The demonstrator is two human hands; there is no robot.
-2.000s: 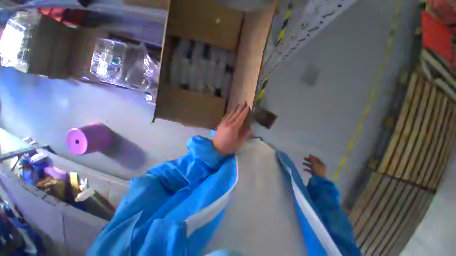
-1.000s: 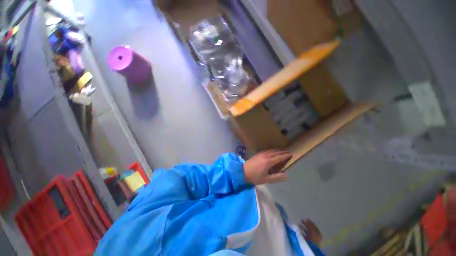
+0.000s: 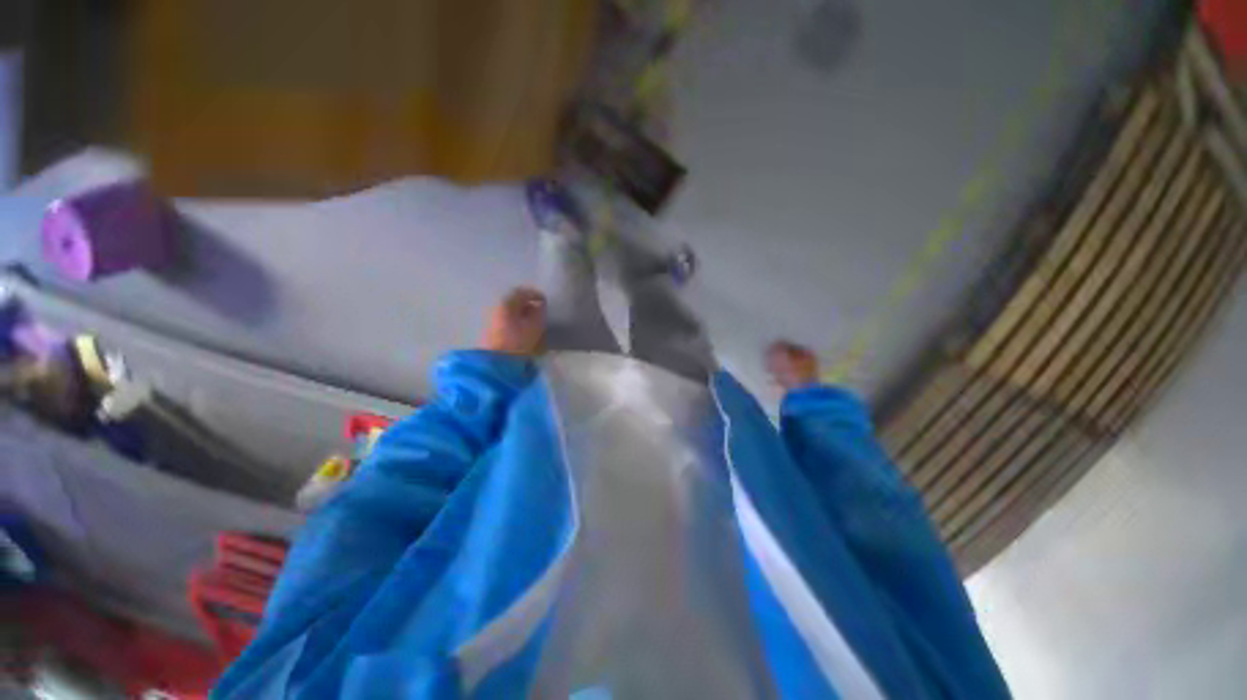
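Note:
A large brown cardboard carton (image 3: 356, 96) fills the upper left, blurred and cut off by the top edge; its inside does not show. My left hand (image 3: 517, 321) is below the carton and apart from it, with fingers that look curled. My right hand (image 3: 790, 364) is low beside my blue jacket, small and blurred. I see nothing held in either hand, but the fingers are too unclear to tell open from shut.
A purple roll (image 3: 103, 235) stands on the grey floor at left. A grey shelf or bench (image 3: 205, 356) with small items and red crates (image 3: 239, 588) are lower left. Wooden slatted pallets (image 3: 1080, 301) lie at right. A small dark block (image 3: 622, 157) is beside the carton.
My left hand has come off the carton's flap and moved down beside my body. The view has turned, and the carton now shows at the upper left with its contents out of sight.

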